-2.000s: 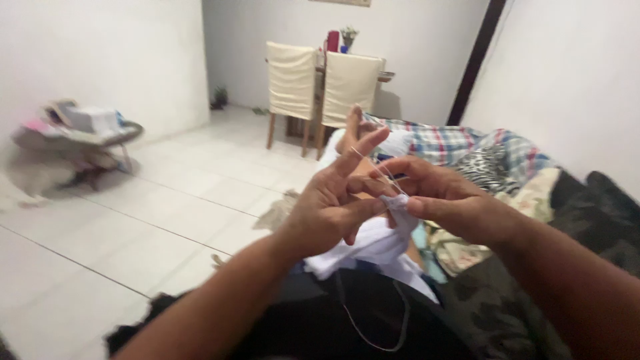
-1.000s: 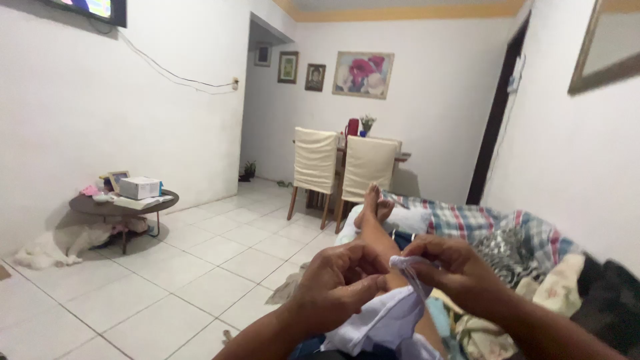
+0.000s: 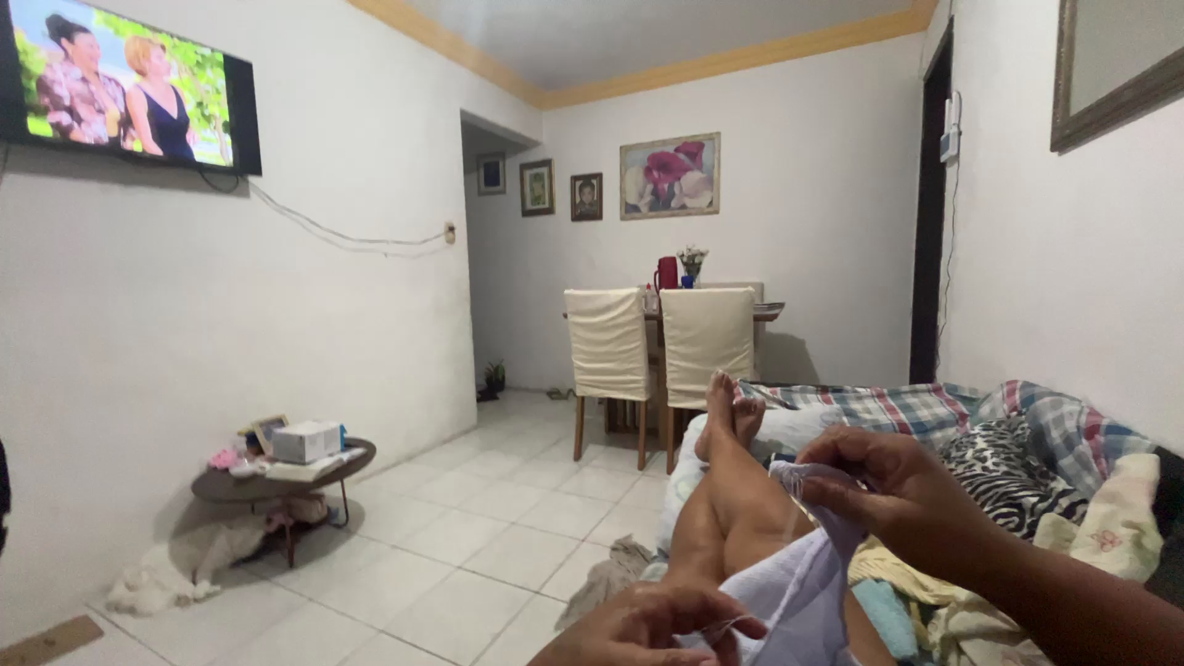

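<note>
A pale white-lilac cloth (image 3: 795,592) hangs over my bare legs (image 3: 731,490), its upper edge pinched between the thumb and fingers of my right hand (image 3: 879,481). Loose fine threads show at that edge, beside the right thumb. Lower down, near the bottom of the view, my left hand (image 3: 657,624) has its thumb and fingers around a thin white thread (image 3: 726,627), close to the cloth's left side. Whether the left hand also touches the cloth cannot be told. No needle can be made out.
Plaid fabric (image 3: 869,407), a zebra-print cloth (image 3: 1004,476) and other crumpled cloths lie on the couch at right. A grey cloth (image 3: 610,583) hangs at its left side. A low round table (image 3: 222,488) holds a box; a white furry animal (image 3: 176,564) lies beneath.
My hands were close together at the cloth; now the left hand is lower and farther from the right. The view has tilted up, bringing in the television.
</note>
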